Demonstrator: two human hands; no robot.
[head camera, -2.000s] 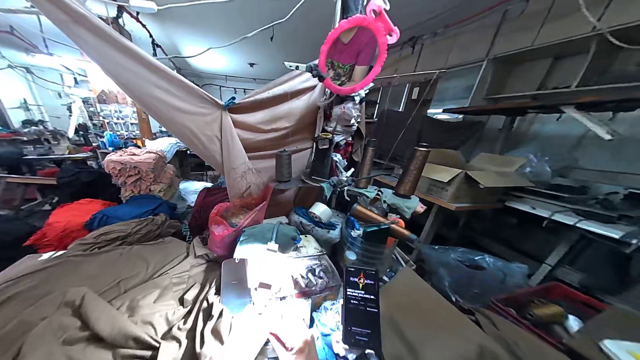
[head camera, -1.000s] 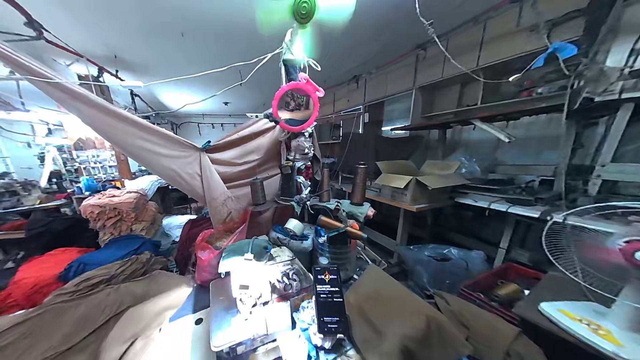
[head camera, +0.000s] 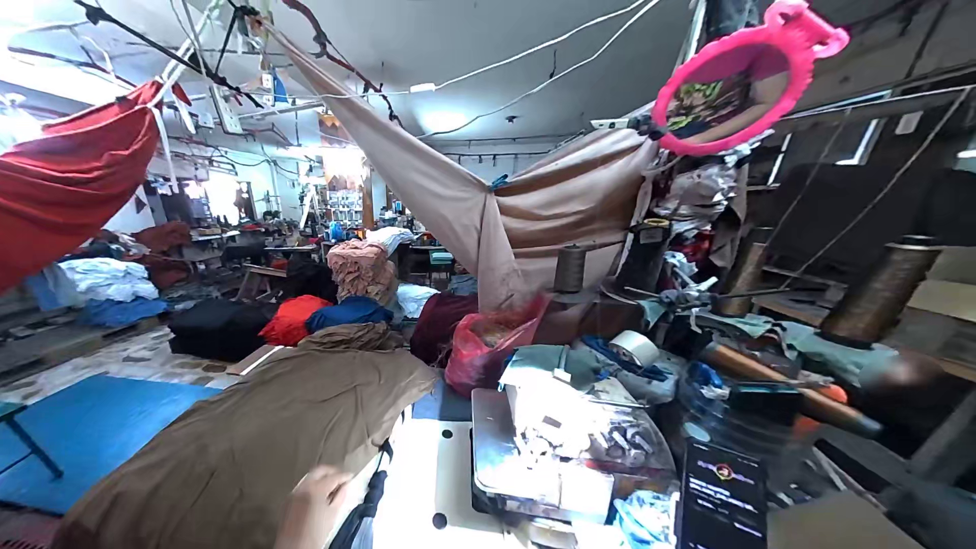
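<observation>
My left hand (head camera: 316, 496) is at the bottom edge, blurred, with its fingers curled over the near right part of a brown cloth (head camera: 259, 427). Whether it grips the cloth cannot be told. The cloth lies in loose folds beside a white machine bed (head camera: 427, 465) with dark round holes. My right hand is out of view. Right of the bed lies a metal tray-like box (head camera: 488, 435) with a clear bag of small pieces (head camera: 625, 442) beside it. A smartphone (head camera: 723, 496) with a lit dark screen stands nearby.
A pink-framed mirror (head camera: 801, 76) hangs at upper right. Thread cones (head camera: 570, 268) stand behind the machine, near a red plastic bag (head camera: 488, 343). Beige cloth (head camera: 572, 198) hangs behind, red cloth (head camera: 84, 168) at left. Folded garment piles (head camera: 362, 278) and a blue board (head camera: 114, 427) lie leftward.
The view has swung left since one second ago; the fan at the right is out of sight. My left hand has come into view at the bottom over the brown cloth.
</observation>
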